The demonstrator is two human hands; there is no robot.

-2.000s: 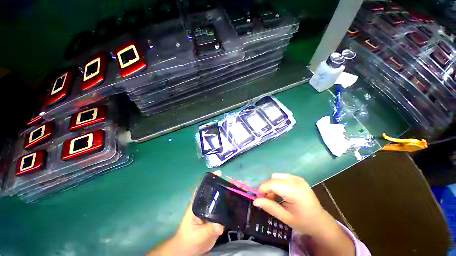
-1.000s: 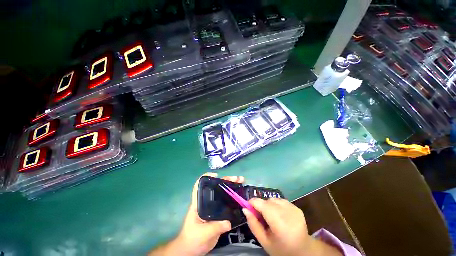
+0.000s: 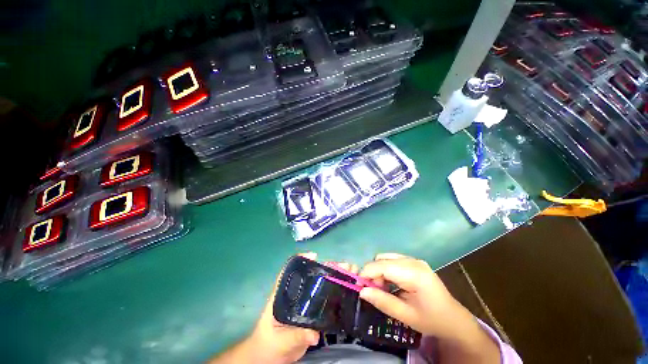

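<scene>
A black flip phone [image 3: 304, 291] is held open above the bench's front edge, its dark screen half to the left and its keypad to the lower right. My left hand [image 3: 278, 338] grips the screen half from the left and below. My right hand [image 3: 419, 295] holds pink tweezers [image 3: 346, 278] at the upper edge of the phone, near the hinge. The tweezer tips are hard to make out. A clear lens tray [image 3: 302, 229] with several dark-bordered screen lenses [image 3: 339, 190] lies on the green mat beyond the phone.
Stacked phone trays [image 3: 234, 135] stand behind, with red housings [image 3: 121, 207] at left. More trays [image 3: 590, 106] stand at right. A white bottle [image 3: 460, 110], white paper [image 3: 472, 197], blue tool [image 3: 479, 153], clear film and orange-handled tool [image 3: 579, 206] lie right, above a carton [image 3: 561, 284].
The tweezers have moved from over the screen to the phone's upper edge. The phone has turned so that more of the keypad shows. My right hand has shifted up and right.
</scene>
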